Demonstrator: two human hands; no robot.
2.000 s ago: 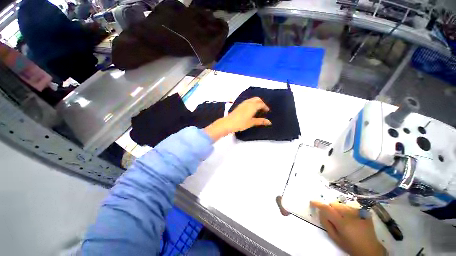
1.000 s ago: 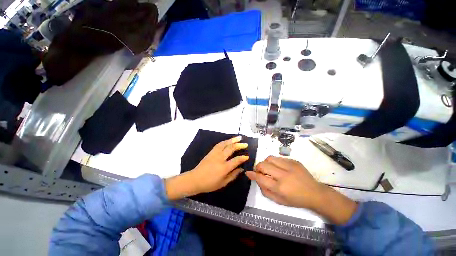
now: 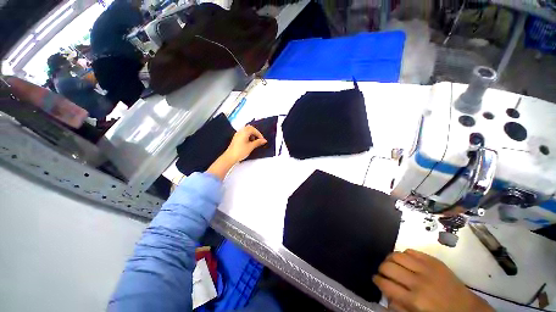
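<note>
A black pocket piece (image 3: 341,228) lies flat in front of the sewing machine (image 3: 463,164), its right corner close by the presser foot (image 3: 431,223). My right hand (image 3: 420,280) rests at its lower right edge, fingers bent; whether it grips the cloth cannot be told. My left hand (image 3: 249,141) is at the middle stack of smaller black pieces (image 3: 266,137), fingertips bunched on it; a grip is not clear. A larger black stack (image 3: 327,124) lies to the right of that stack. A black pile (image 3: 206,144) lies to its left.
Thread snips (image 3: 494,248) lie right of the needle. A clear bin (image 3: 161,125) with dark garments (image 3: 213,46) on it stands at the left. A blue sheet (image 3: 341,56) lies behind. A ruler strip (image 3: 268,251) runs along the front edge. People (image 3: 116,46) are in the left background.
My left hand has left the pocket piece and moved up and left to the middle stack. My right hand stays by the piece's right edge. The camera view has turned left.
</note>
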